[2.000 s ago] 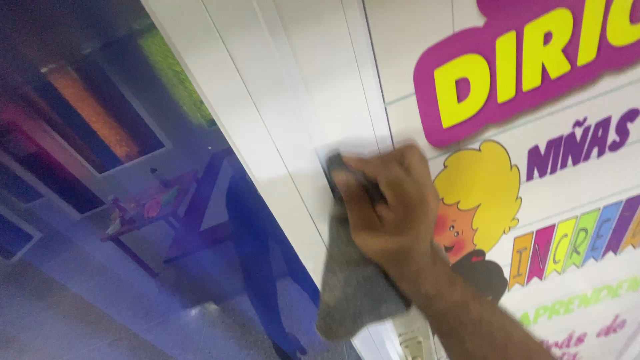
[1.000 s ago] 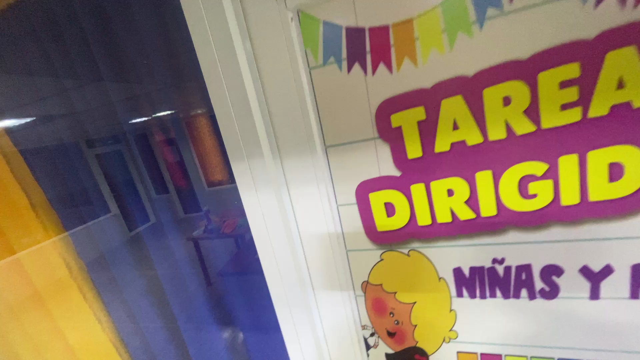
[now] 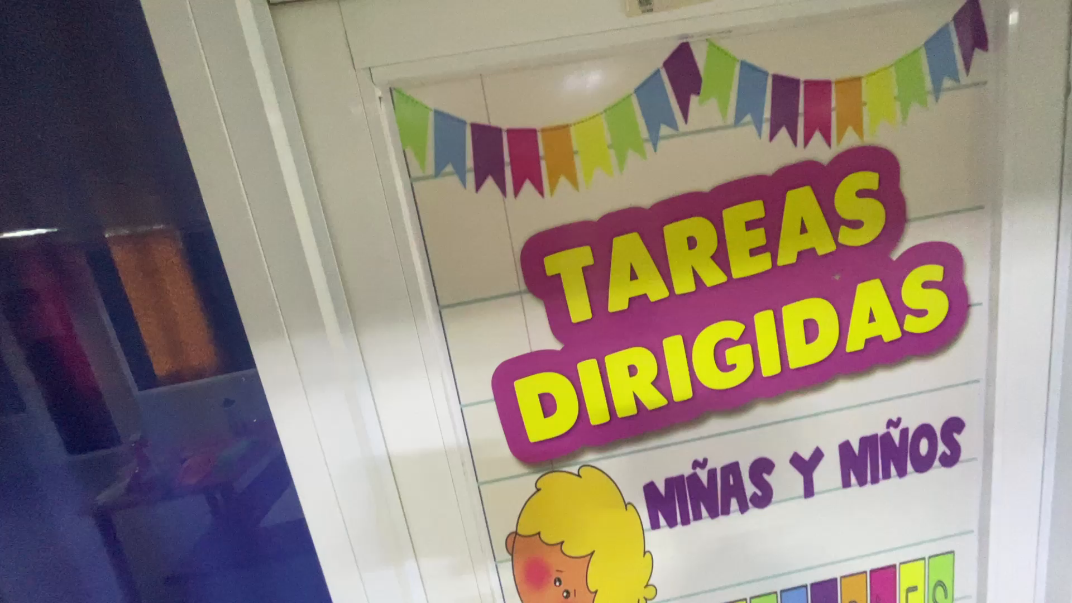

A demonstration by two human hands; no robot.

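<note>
Neither of my hands shows in the view now, and no cloth is in sight. A printed poster (image 3: 720, 201) with colourful bunting, large yellow lettering on purple and a cartoon child with yellow hair fills the middle and right, set within a white door panel's frame (image 3: 410, 335). Left of it runs a white frame post (image 3: 251, 251), tilted in the view. Beyond the post, at the left, is a dark blue glass pane (image 3: 193, 452) with reflections on it.
The pane shows an orange panel (image 3: 163, 306), a magenta strip and a dim table with things on it. A small label (image 3: 662, 7) sits on the white top rail. Another white upright (image 3: 1026, 293) borders the poster at the right.
Two seconds ago a hand held a dark grey cloth against the white frame; it was out of view one second ago and still is. The view has shifted, showing more of the poster's top.
</note>
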